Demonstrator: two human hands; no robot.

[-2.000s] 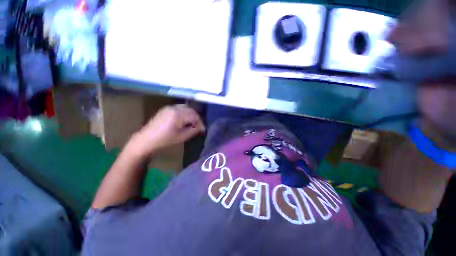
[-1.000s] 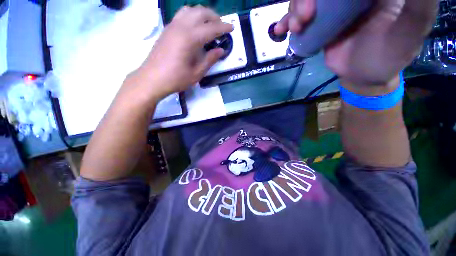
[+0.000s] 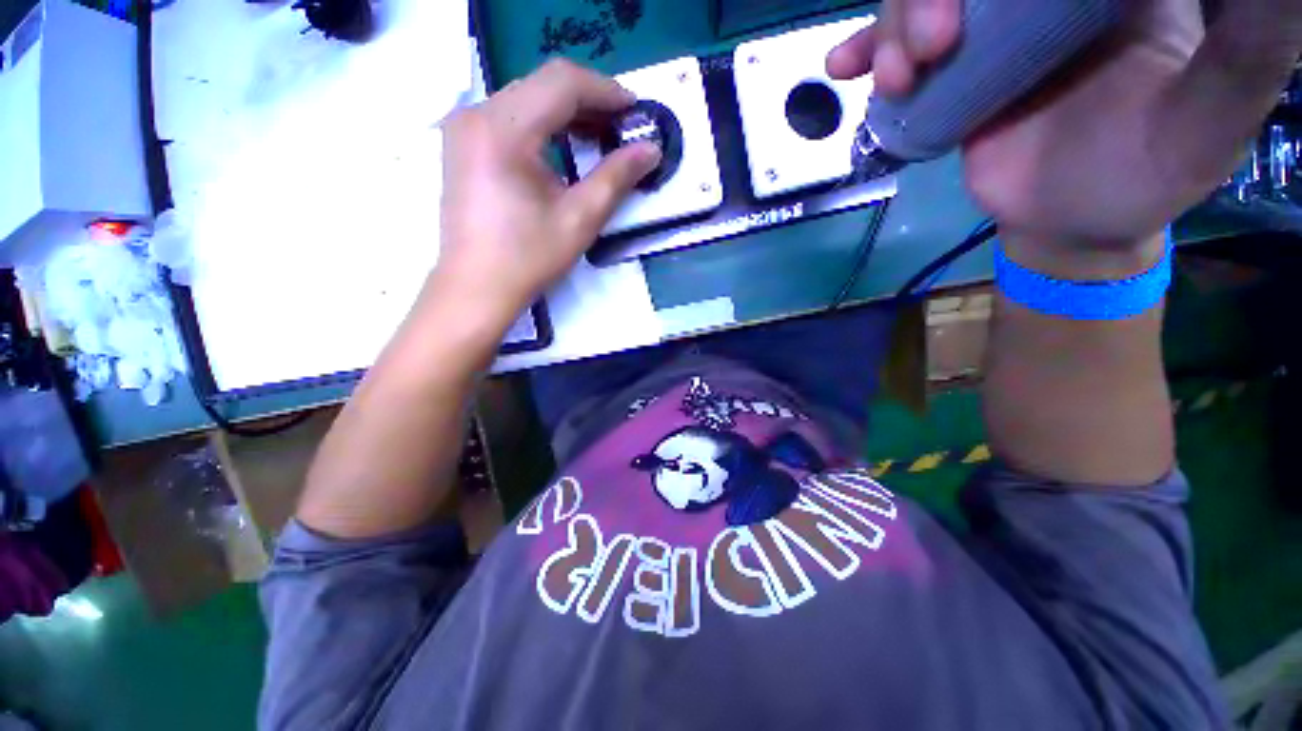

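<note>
The assembly fixture (image 3: pixel 737 223) has two white square plates with corner screws on a dark base. A round black housing (image 3: pixel 665 126) sits in the left plate's hole. My left hand (image 3: pixel 526 186) has its thumb and index finger on the housing, covering part of it. The right plate (image 3: pixel 778 89) shows a dark round hole. My right hand (image 3: pixel 1071 143), with a blue wristband (image 3: pixel 1081 293), holds a thick grey electric screwdriver (image 3: pixel 985 79), its metal nose pointing down-left over the right plate's edge. The hand is partly cut off at the top.
A white mat (image 3: pixel 307 214) with a black edge lies left, a black part (image 3: pixel 337 14) at its far end. Small black parts (image 3: pixel 588 26) lie behind the fixture. A white box (image 3: pixel 72 122) and translucent-white pile (image 3: pixel 112 321) are far left. Clear plastic (image 3: pixel 1264 164) and cables (image 3: pixel 942 261) are right.
Both arms, low or blurred at first, came up over the fixture. My left hand went to the housing and my right hand now shows the screwdriver. Since one second ago, the view has shifted slightly.
</note>
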